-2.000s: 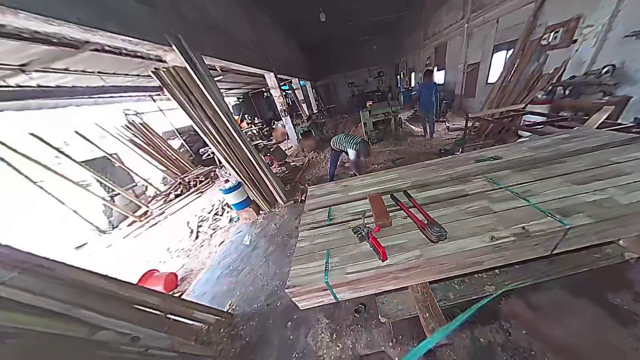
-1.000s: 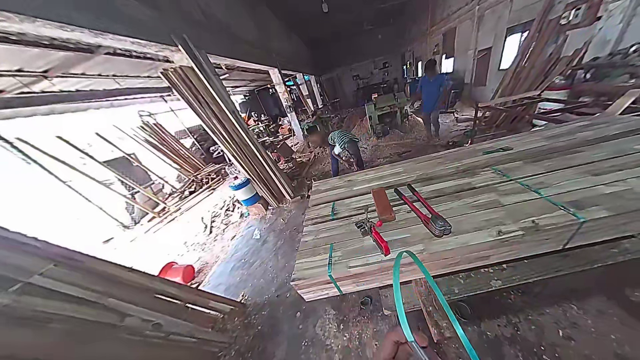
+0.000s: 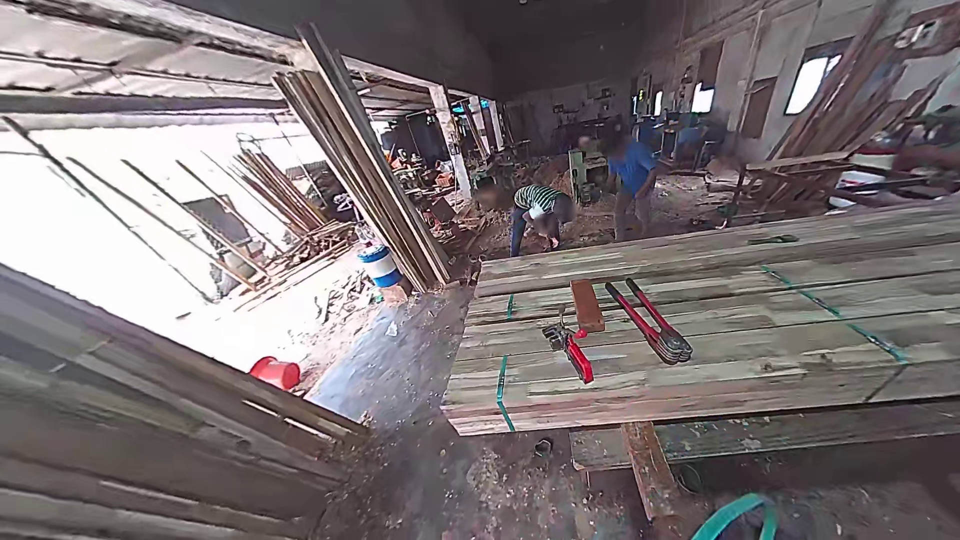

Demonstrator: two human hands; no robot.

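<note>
Neither of my hands shows in the head view now. A loop of green strapping band (image 3: 739, 511) rises at the bottom right edge; what holds it is out of frame. Above it lies a stack of wooden boards (image 3: 720, 382) with green straps (image 3: 502, 386) around it. On top rest a red-handled strapping tensioner (image 3: 571, 352), a reddish-brown block (image 3: 587, 306) and a strapping sealer with long red handles (image 3: 651, 322), side by side near the left end of the stack.
A timber support (image 3: 646, 469) juts out under the stack. Boards stand at the left (image 3: 150, 420), by a red bucket (image 3: 276, 373) and a blue and white drum (image 3: 380, 266). Beyond the stack, one person (image 3: 541, 206) bends down and another (image 3: 634, 176) stands.
A hand with the green band at the bottom one second ago is out of view; only part of the band's loop shows, lower and farther right. The person in blue has moved closer to the bending person.
</note>
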